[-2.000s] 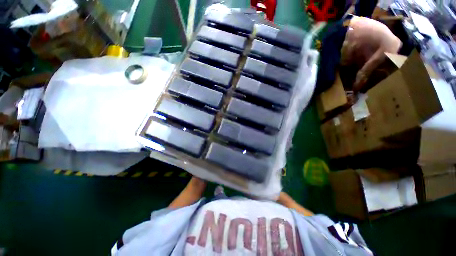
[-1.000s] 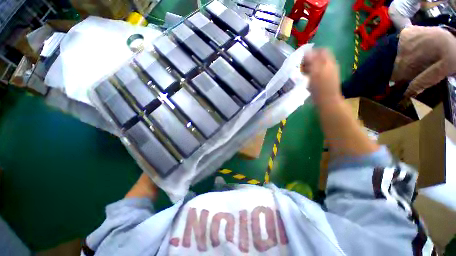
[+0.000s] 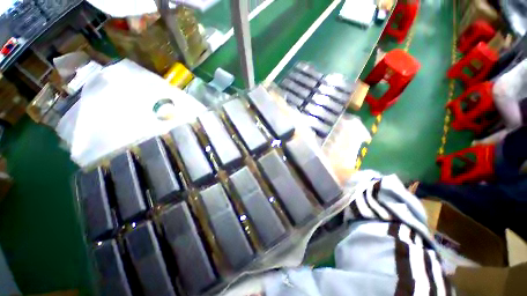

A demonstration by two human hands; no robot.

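Observation:
A clear tray (image 3: 188,195) full of dark grey oblong units (image 3: 186,151) in two rows fills the lower left and middle, tilted and cut off by the bottom edge. White thin sheet or film shows along its lower right edge. My right sleeve (image 3: 375,231) is at the tray's right side. Beyond its cuff is a bright blurred patch; my right hand and its fingers cannot be made out. My left hand is not in view.
A white sheet (image 3: 118,110) with a greenish ring (image 3: 163,108) lies behind the tray. Another filled tray (image 3: 318,95) is further back, near a red stool (image 3: 393,75). An open carton (image 3: 479,243) and a person's dark clothing are at right.
The view has shifted, and the held tray now appears lower, larger and turned. My right hand, seen raised at the tray's right a second ago, is no longer clear. My left forearm has left view.

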